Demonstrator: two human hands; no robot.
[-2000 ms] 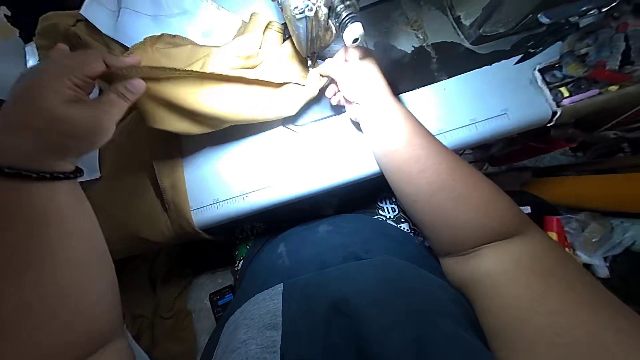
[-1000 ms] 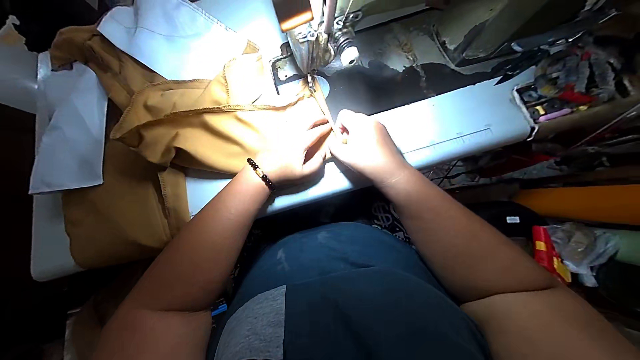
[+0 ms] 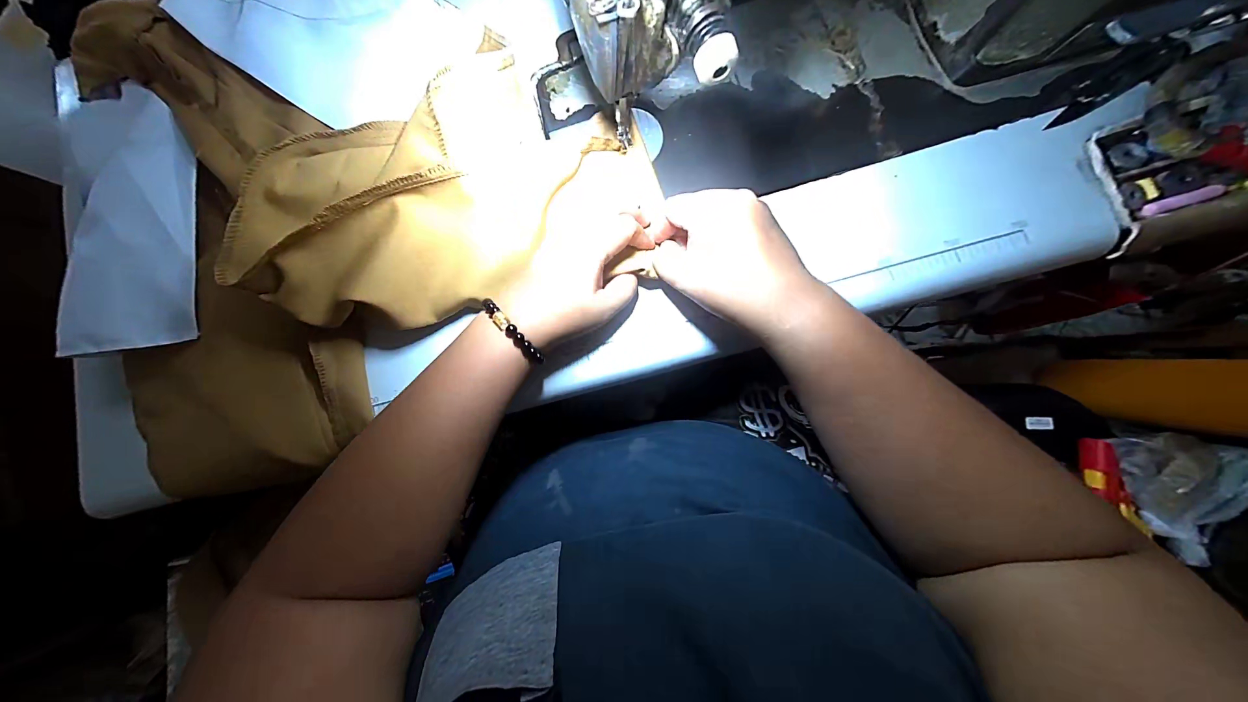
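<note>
Mustard-brown fabric (image 3: 390, 244) with overlocked seams lies bunched over the left of the white sewing table, its far end under the needle and presser foot (image 3: 623, 122) of a sewing machine (image 3: 624, 49). On the fabric just in front of the needle, my left hand (image 3: 585, 263), with a black bead bracelet (image 3: 512, 331) at its wrist, pinches the cloth edge between thumb and fingers. Touching or almost touching it, my right hand (image 3: 726, 253) pinches the same edge from the right. Glare washes out the cloth around the fingertips.
White cloth pieces (image 3: 132, 224) lie at the table's left and behind the fabric. A printed ruler (image 3: 941, 258) runs along the table's front edge. Black scissors (image 3: 1097, 93) and a tray (image 3: 1111, 185) of small items are at the right. A plastic bag (image 3: 1180, 478) hangs lower right.
My left hand, at the far left with the fabric two seconds ago, has come to the cloth before the needle. My right hand has moved back from beside the needle toward the front edge.
</note>
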